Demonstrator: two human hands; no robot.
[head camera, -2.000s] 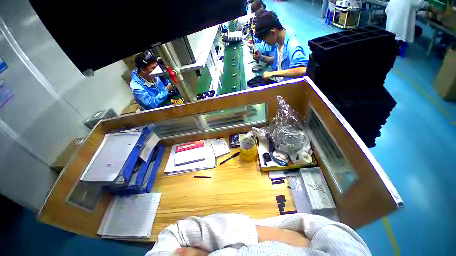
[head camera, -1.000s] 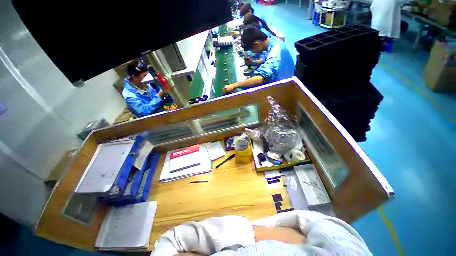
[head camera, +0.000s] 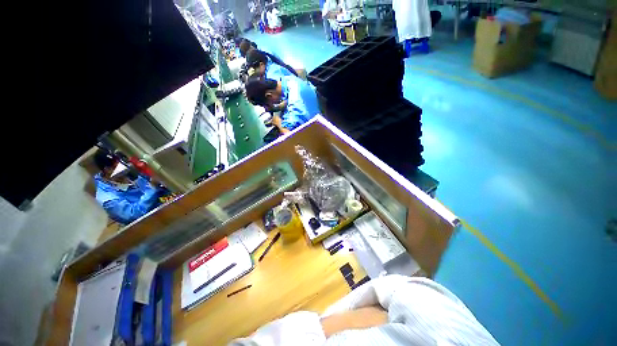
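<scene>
My arms are folded at the bottom of the view in pale striped sleeves, with a strip of bare forearm between them; both hands are hidden or cut off. In front is a wooden desk (head camera: 298, 280) with raised, windowed sides. On it lie a notebook (head camera: 218, 270) with a red and white cover, thin dark pens (head camera: 269, 246), a yellow cup or tape roll (head camera: 289, 223), a crumpled clear bag (head camera: 328, 192) over a shallow box, and small black pieces (head camera: 347, 274). A blue file holder (head camera: 126, 297) stands at the left.
A tall stack of black trays (head camera: 362, 88) stands beyond the desk's right side. Workers in blue sit along a green-topped line (head camera: 242, 125); another sits left of it. A dark panel fills the upper left. Cardboard boxes (head camera: 500, 47) stand on the blue floor, near a person in a white coat.
The view has swung to the right: desk, line and trays have shifted left and tilted, and more floor shows at the right. The arms stay folded. The loose white sheets at lower left are out of view.
</scene>
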